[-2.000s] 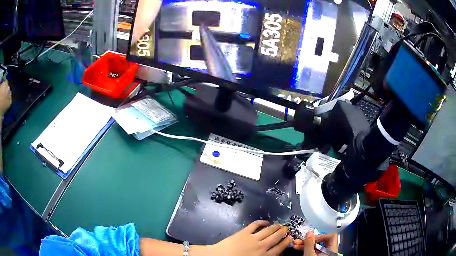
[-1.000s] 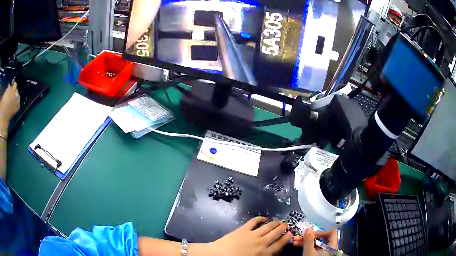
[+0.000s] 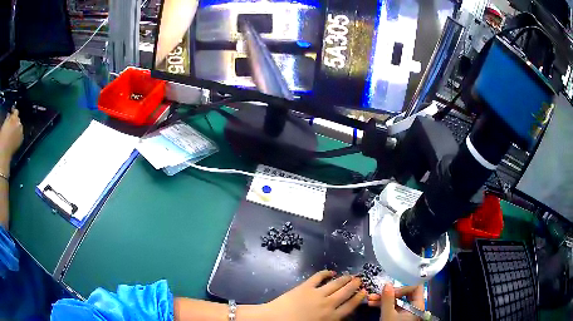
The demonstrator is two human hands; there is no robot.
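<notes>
My left hand lies on the black mat, its fingertips at the cluster of small dark and silver components. Whether it pinches one is too small to tell. My right hand, cut off by the lower edge, holds a slim silver pen-like tool below the ring light. The tool's tip is hidden at the fingers. The monitor shows a magnified component marked "5A305", a pointed tool tip over its silver face and a fingertip at the left. A separate pile of components lies left of the ring light.
The black microscope tube stands over the work. A label card and clear scraps lie on the mat. Red bins stand left and right. A component tray tilts at right. A clipboard and another person's hand are left.
On the monitor, the tool tip has moved right, then back left over the component. Both my hands stay in nearly the same place. The other person's hand has come further into view.
</notes>
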